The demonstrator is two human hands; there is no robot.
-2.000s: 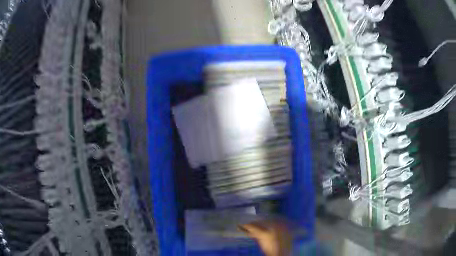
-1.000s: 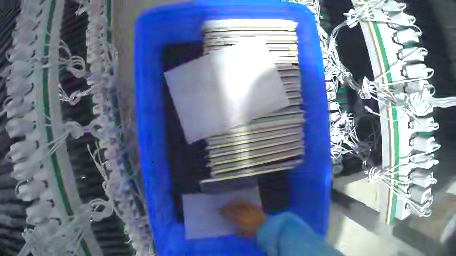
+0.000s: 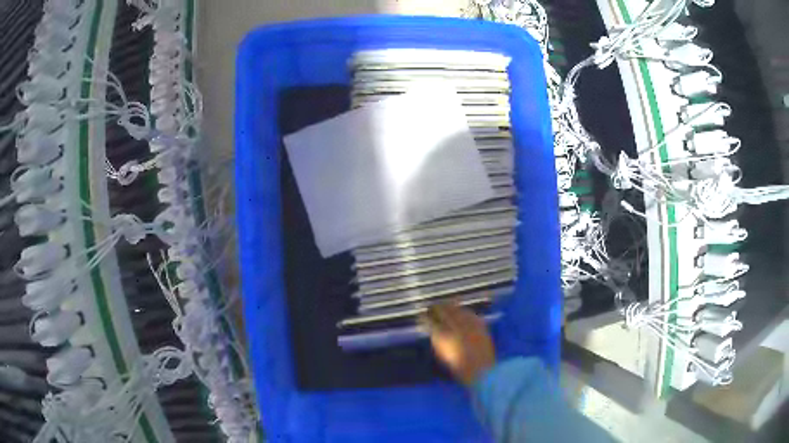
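Observation:
A deep blue crate (image 3: 255, 242) holds a row of tablets (image 3: 437, 260) standing on edge, seen as thin pale bars. A blank white sheet (image 3: 389, 169) lies tilted across the back and middle of the row. My right hand (image 3: 463, 342), in a light blue sleeve, is at the near end of the row. Its fingers are over the top edge of the front tablet (image 3: 381, 338), slightly blurred; they appear closed on it. This tablet stands a little left of the others. My left hand is out of view.
Racks flank the crate on both sides. White plugs line the left shelf edge (image 3: 102, 285) and the green-and-white right strip (image 3: 664, 195). White cables (image 3: 722, 195) hang in knotted loops. Dark racked devices show at far left. A brown box-like shape (image 3: 735, 385) is at lower right.
The white rectangle that lay flat near the crate's front is gone from there; a thin pale edge now stands against the row. My right hand has moved forward to the row's near end.

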